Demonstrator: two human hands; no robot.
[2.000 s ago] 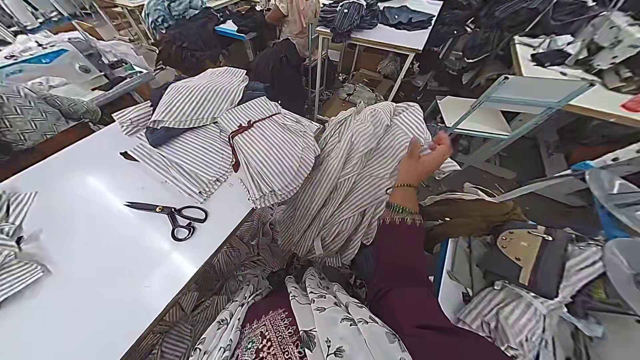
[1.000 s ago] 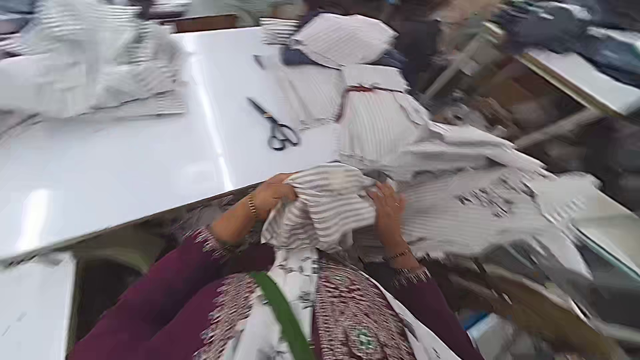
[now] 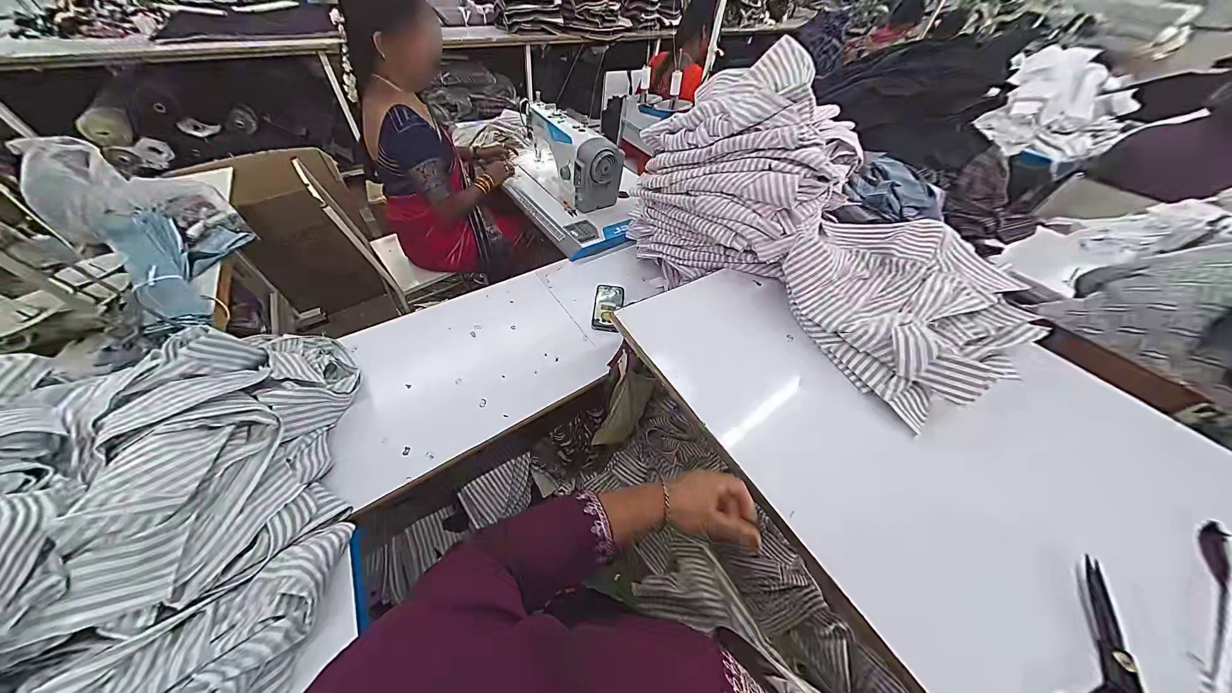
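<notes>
My left hand, with a thin bangle at the wrist, is beside the edge of the white table. Its fingers are curled and slightly blurred, with no item visible in them. Striped fabric lies below, in the gap between two tables. My right hand is out of view. Black-handled scissors rest on the table at the lower right, partly cut off by the frame. Beside them is a dark, narrow tool that I cannot identify. A tall pile of striped garments and a loose striped garment are farther back.
A phone lies where the tables meet. Beyond it, a co-worker sits at a sewing machine. A large heap of striped cloth fills the left, near a chair. Small bits are scattered on the left table.
My view has swung far to the left. A second ago both my hands held striped cloth; now my left hand is away from that cloth and my right hand has left the view.
</notes>
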